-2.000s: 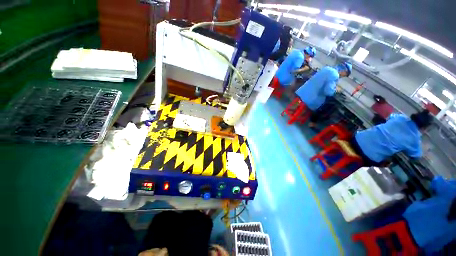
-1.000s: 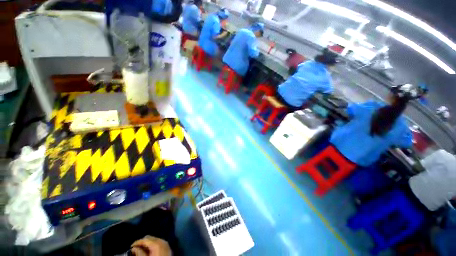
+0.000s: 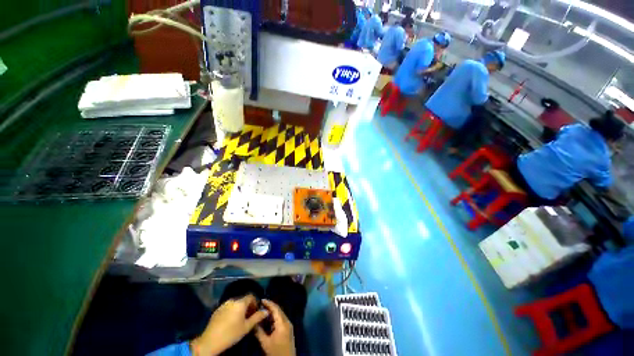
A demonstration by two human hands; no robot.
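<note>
My left hand (image 3: 228, 325) and my right hand (image 3: 277, 332) are together low in the picture, over my dark-covered lap (image 3: 245, 287). Their fingertips meet around a small dark piece (image 3: 262, 306), mostly hidden by the fingers, so its shape cannot be told. Beyond them stands the press machine (image 3: 274, 243) with a blue front panel. Its grey plate (image 3: 267, 179) is near the front edge and carries an orange fixture (image 3: 313, 206) with a dark round centre. The press head (image 3: 228, 104) is at the rear left of the machine.
A clear blister tray (image 3: 132, 163) and stacked white trays (image 3: 135, 94) lie on the green bench at left. White cloth (image 3: 167, 215) is crumpled beside the machine. A parts tray (image 3: 366, 330) with black pieces is low right. Several people in blue sit along a line at right.
The plate with the orange fixture has come forward, and the press head now shows at the rear left. Both hands now show together over the lap. The view has swung right, then back left.
</note>
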